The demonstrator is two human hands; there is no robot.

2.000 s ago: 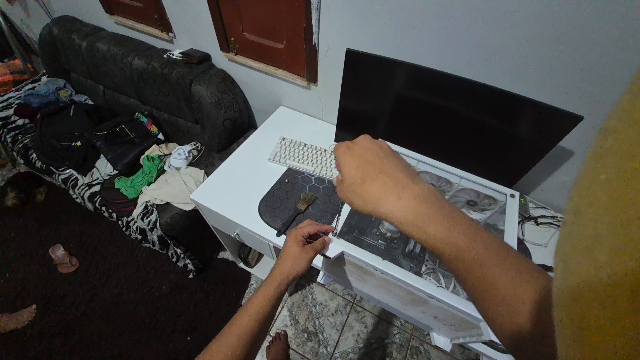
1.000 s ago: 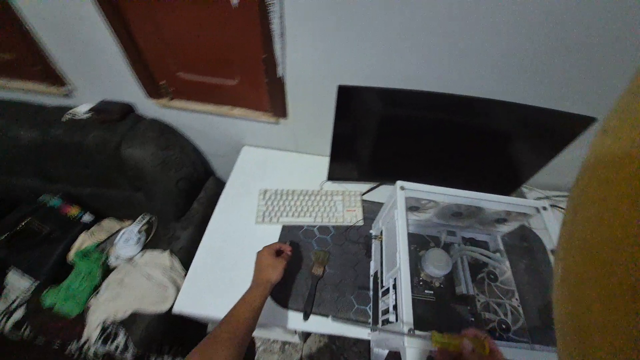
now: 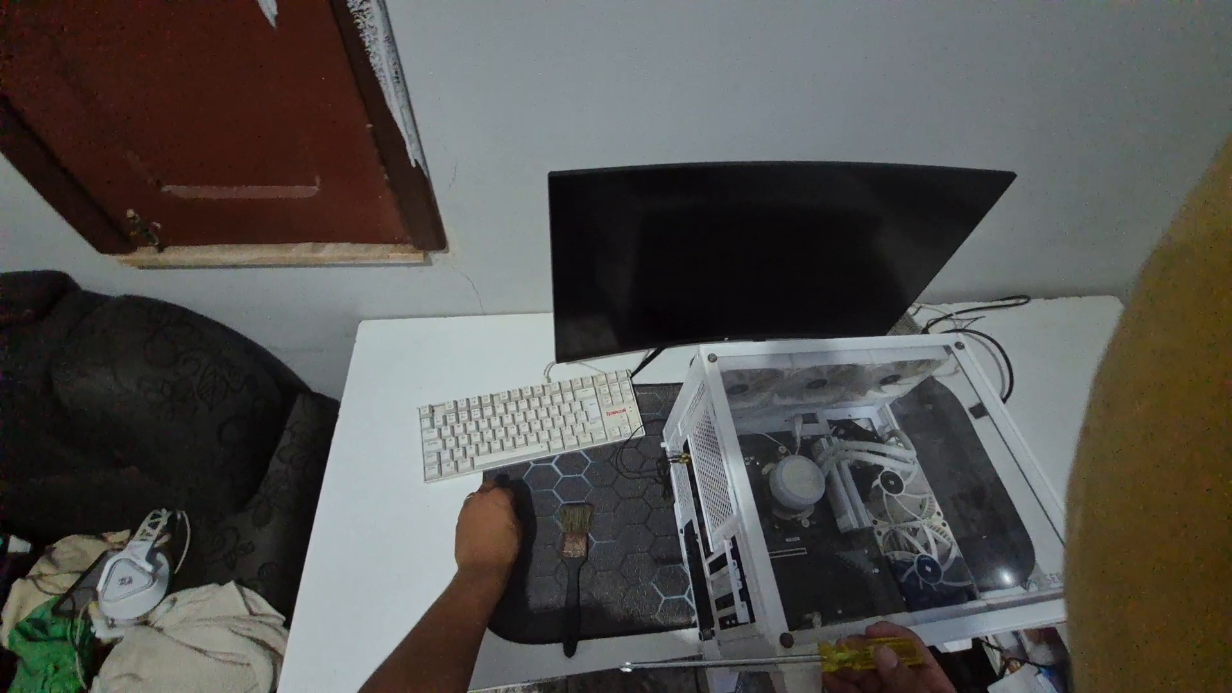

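Note:
My right hand (image 3: 890,664) grips the yellow handle of a screwdriver (image 3: 722,663), whose long metal shaft points left along the near edge of the white desk. Beside it lies a white computer case (image 3: 770,587) on its side, with fans, a round pump block and tubes showing inside. My left hand (image 3: 488,525) is at the left edge of a black hexagon-pattern desk mat (image 3: 626,568), its fingers curled; whether they hold something is hidden. A paintbrush (image 3: 575,568) with a dark handle lies on the mat, right of my left hand. Behind is a white keyboard (image 3: 529,428).
A curved black monitor (image 3: 760,260) stands behind the case. Black cables (image 3: 996,337) lie at the desk's back right. On the left are a dark sofa (image 3: 144,404), a white headset (image 3: 135,577) and heaped clothes (image 3: 202,645). A yellowish blurred shape fills the right edge.
Two seconds ago both hands were at the case's near left corner. Since then my left hand has moved left onto the mat, and the right has moved along the case's near side. The view has shifted strongly.

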